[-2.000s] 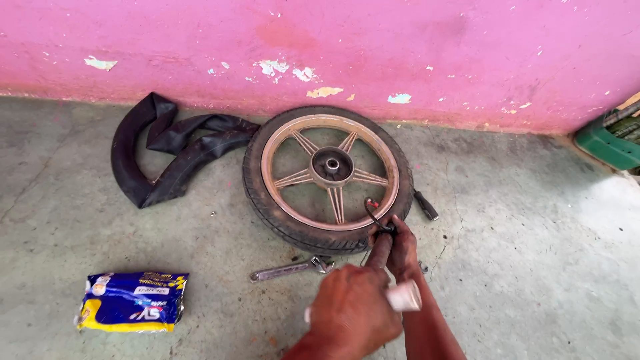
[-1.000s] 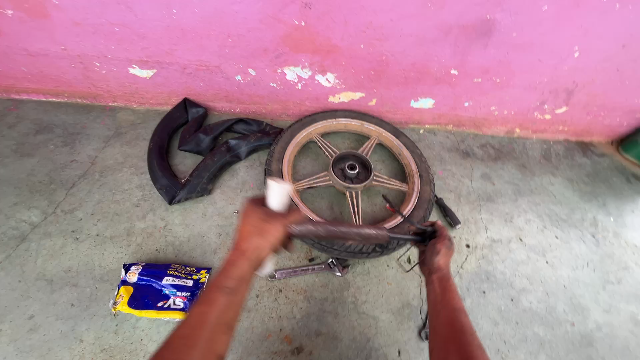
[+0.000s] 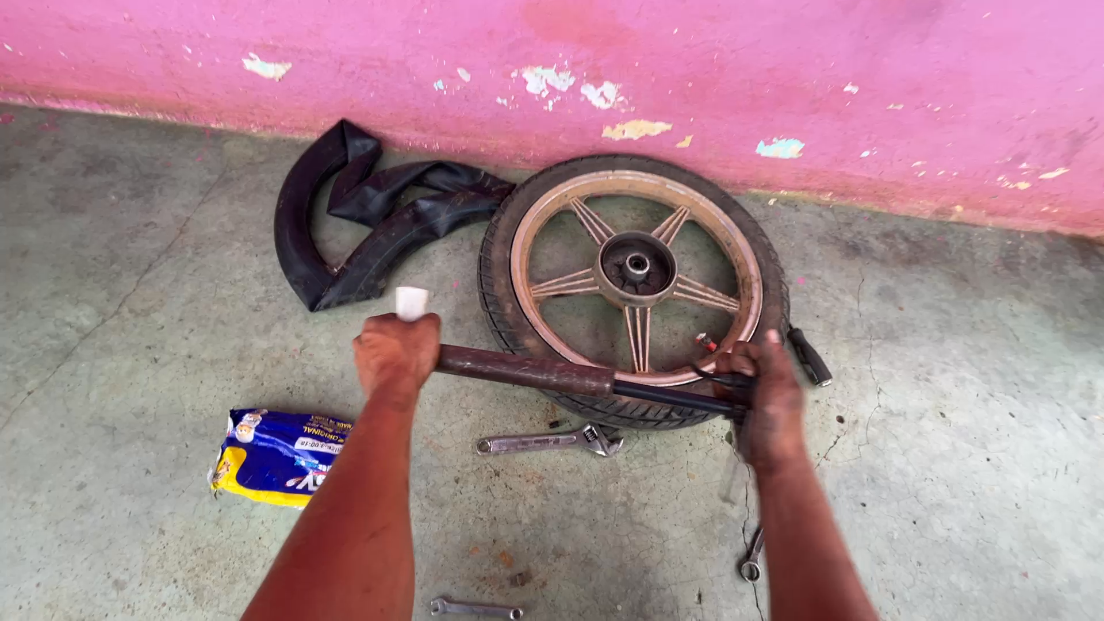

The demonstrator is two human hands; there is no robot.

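A hand air pump (image 3: 526, 369) with a brown barrel lies roughly level across the near edge of a motorcycle wheel (image 3: 636, 267). My left hand (image 3: 397, 349) is closed around its white handle. At the pump's right end, my right hand (image 3: 766, 401) grips the black end part; its fingers are slightly blurred. A thin black hose (image 3: 711, 375) runs by these fingers toward a small red-tipped piece (image 3: 705, 341) at the rim. The wheel lies flat on the floor, with its tyre (image 3: 496, 259) on the cast rim.
Left of the wheel lies a folded black inner tube (image 3: 297, 224). An adjustable wrench (image 3: 535, 442), a small spanner (image 3: 474, 609), a ring spanner (image 3: 750, 565), a black-handled tool (image 3: 809, 355) and a blue-yellow packet (image 3: 267, 457) are on the concrete floor. Behind stands a pink wall (image 3: 388, 69).
My hands were close together near the wheel's lower right edge two seconds ago. They have moved apart, and the pump is now stretched between them, with a black section showing beside the barrel.
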